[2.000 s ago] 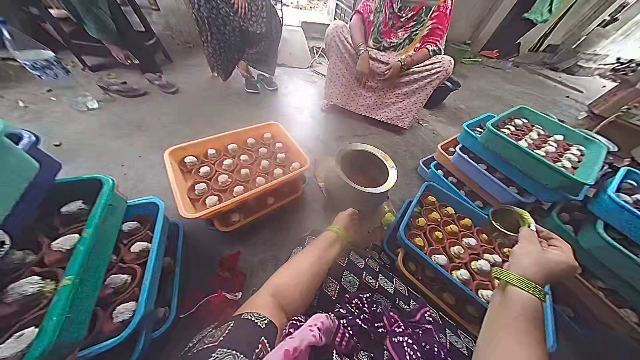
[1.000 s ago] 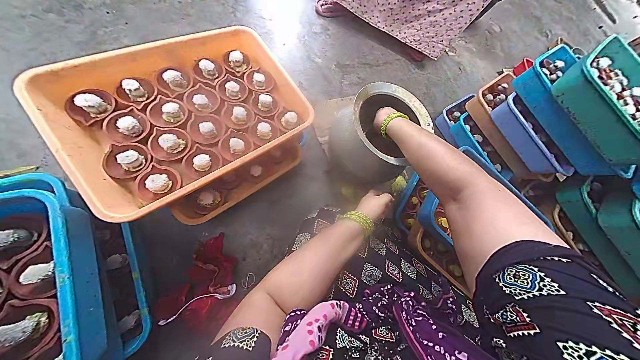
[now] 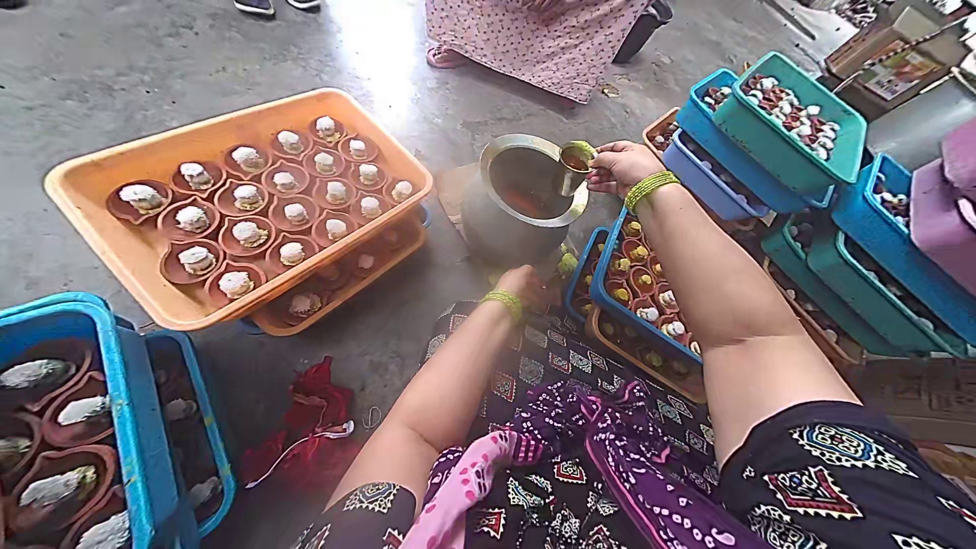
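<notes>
My right hand (image 3: 625, 166) grips a small metal cup (image 3: 575, 164) at the right rim of a round metal pot (image 3: 496, 229). Reddish-brown liquid shows in the pot, and something brownish in the cup. My left hand (image 3: 526, 290) is low beside the pot's base, its fingers blurred; whether it holds anything is unclear. Left of the pot, an orange plastic tray (image 3: 76, 177) holds rows of clay lamps (image 3: 248, 197), each topped with a white lump. To the right, a blue tray (image 3: 648, 314) holds clay lamps with yellow and white lumps.
Another orange tray (image 3: 343, 305) lies under the first. Blue trays (image 3: 126, 396) of lamps stand at lower left, near a red cloth (image 3: 316, 396). Stacked green (image 3: 854, 145), blue and purple bins (image 3: 945, 221) are at right. A person in a pink patterned garment (image 3: 534, 38) is beyond the pot.
My right hand was down inside the pot a second ago; now it is at the rim with the cup. Earlier it held the cup over the blue tray at right. My left hand stays near the pot.
</notes>
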